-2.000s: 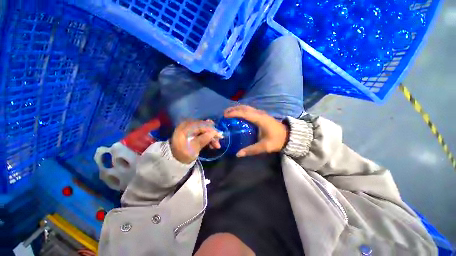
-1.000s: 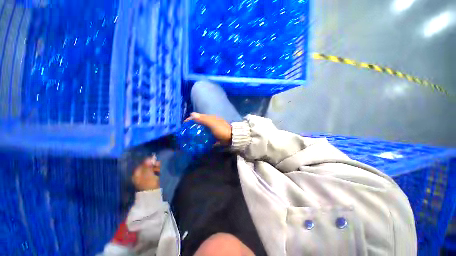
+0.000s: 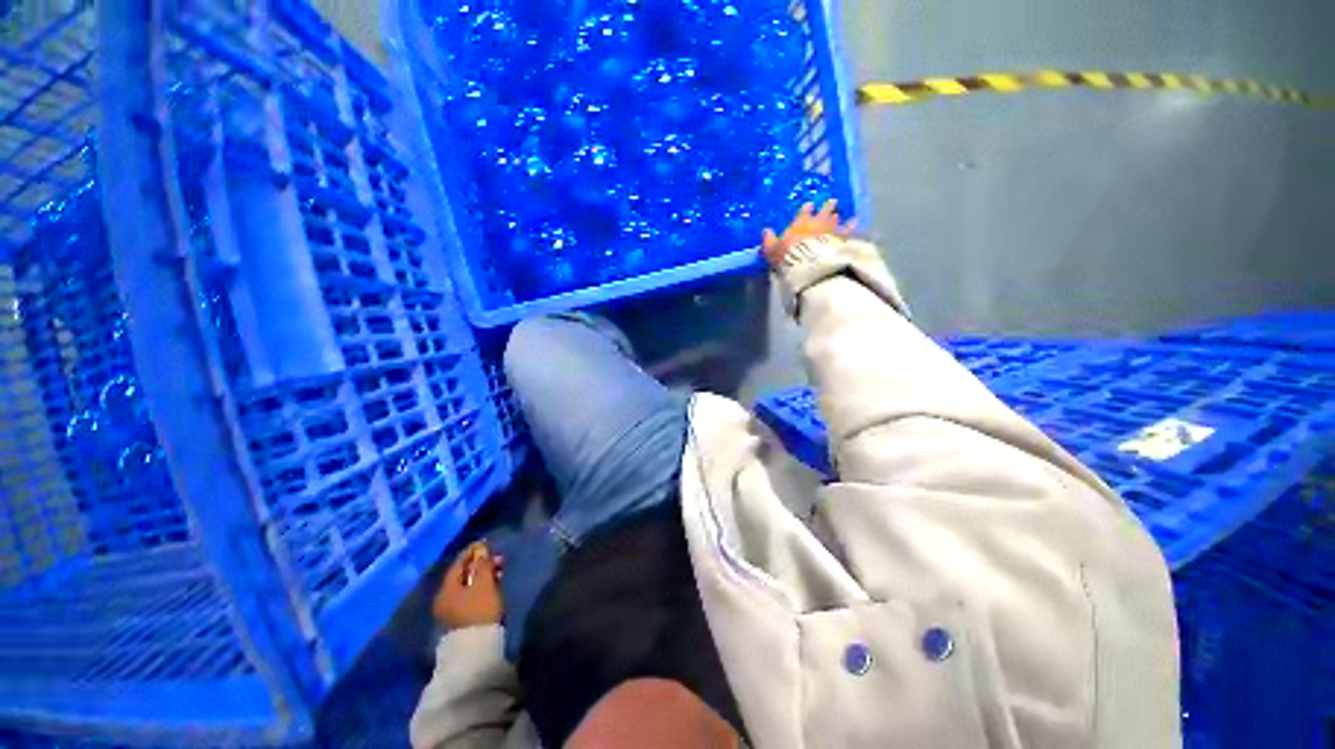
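Observation:
The blue slatted crate at the top centre holds many glossy see-through blue balls. My right hand is at the crate's near right corner, fingers spread over the rim, with no ball visible in it. My left hand is low at the left, beside my thigh, with curled fingers closed on a small pale tool; most of the tool is hidden.
A large blue slatted crate stands close on the left, with some balls inside. More blue slatted crates are at the right. Yellow-black tape crosses the grey floor behind them.
My right hand has left my lap, let go of the blue ball and reached out to the crate corner. My left hand has parted from it and stays low. The view has swung right.

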